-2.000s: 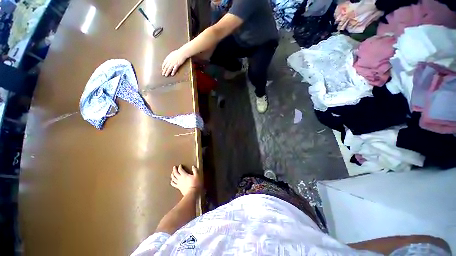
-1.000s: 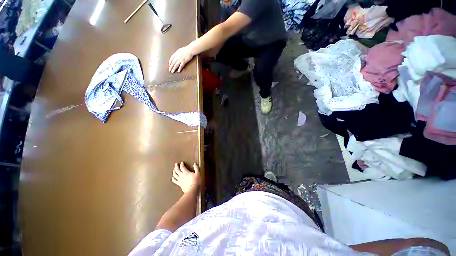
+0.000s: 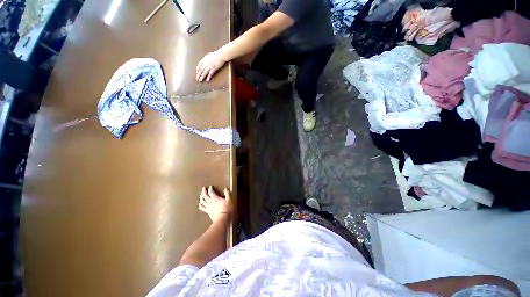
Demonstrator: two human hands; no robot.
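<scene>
A light blue and navy-white patterned cloth piece [image 3: 125, 96] lies crumpled on the long brown cutting table [image 3: 99, 203]. Its narrow tail runs to the table's right edge. My left hand [image 3: 215, 203] rests on the table near that edge, below the tail, fingers apart and holding nothing. It does not touch the cloth. My right hand is out of the picture; only part of the right arm shows at the bottom right.
Another person's hand [image 3: 210, 65] rests on the table edge beyond the cloth. A thin stick [image 3: 156, 11] and a dark looped tool [image 3: 192, 28] lie at the far end. White garments [image 3: 392, 87] and pink garments [image 3: 446, 78] are heaped on the floor at right. A white surface [image 3: 453, 238] is at lower right.
The view has shifted slightly, so the table and cloth appear a little further right than at first. My left hand stays on the table. The cloth has not visibly moved on the table.
</scene>
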